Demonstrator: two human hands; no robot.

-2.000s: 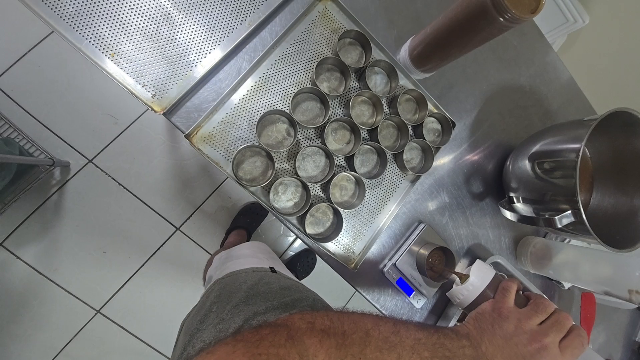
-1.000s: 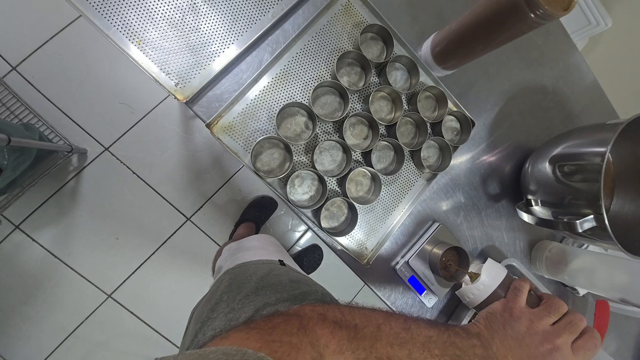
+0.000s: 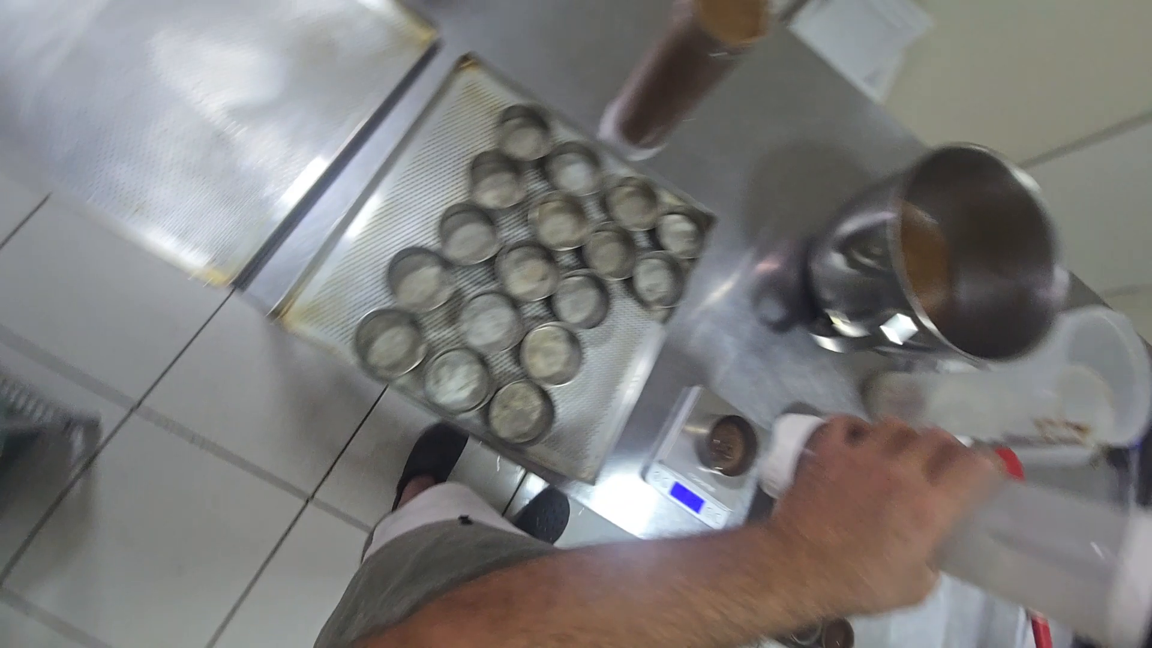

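My right hand [image 3: 882, 513] grips a long translucent plastic cylinder [image 3: 1035, 544] with a white end [image 3: 790, 450]. That end points left, beside a small metal cup or ring [image 3: 727, 445] holding something brown. The cup stands on a digital scale [image 3: 688, 495] with a lit blue display. Up and to the left, several round metal rings [image 3: 526, 270] stand in rows on a perforated metal tray [image 3: 337, 261]. Blur hides the finer detail of the fingers, and the thumb is hidden. My left hand is out of view.
A large metal mixing bowl [image 3: 846, 270] with brown residue stands at the right, above a clear plastic container [image 3: 999, 405]. A brown-filled cylinder [image 3: 670, 85] stands at the top. Another perforated tray [image 3: 198, 117] lies upper left. Floor tiles show lower left.
The brown stuff seen between the white end and the cup has gone from there. More of the held cylinder shows at the right. The view has shifted and blurred.
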